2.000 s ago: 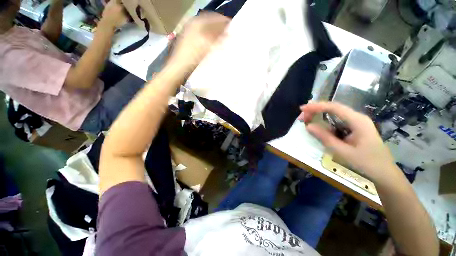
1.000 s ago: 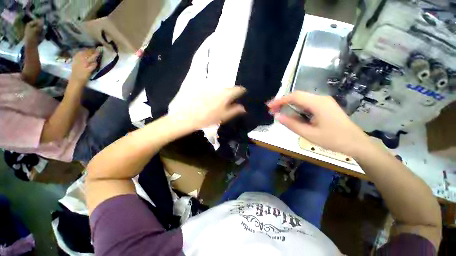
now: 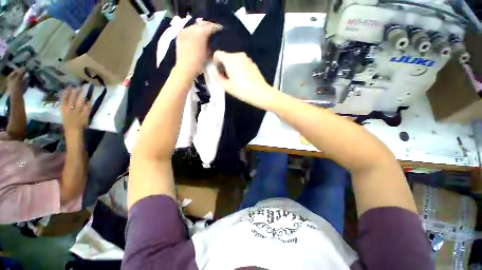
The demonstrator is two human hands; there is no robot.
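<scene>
Black fabric panels [image 3: 243,124] and white fabric panels [image 3: 212,124] lie heaped over the table and hang down past its front edge. My left hand [image 3: 195,45] grips the fabric at the upper part of the heap. My right hand [image 3: 235,74] is just to its right, fingers curled at the white fabric; a small dark tool, perhaps thread snips, shows partly in it. Its fingertips are partly hidden. The overlock machine [image 3: 394,63] with blue JUKI lettering stands to the right, with the shiny metal cloth plate [image 3: 304,66] beside its needle area.
Another worker's hand [image 3: 75,108] is at the left, by an open carton [image 3: 108,50]. The white table [image 3: 338,134] has a wooden front edge. A brown box stands at the right, and a taped carton [image 3: 449,224] is below the table. Fabric pieces lie in a pile at lower left.
Both hands have moved up and come close together on the fabric; my right hand has left the area before the cloth plate. The view has turned, showing more of the machine.
</scene>
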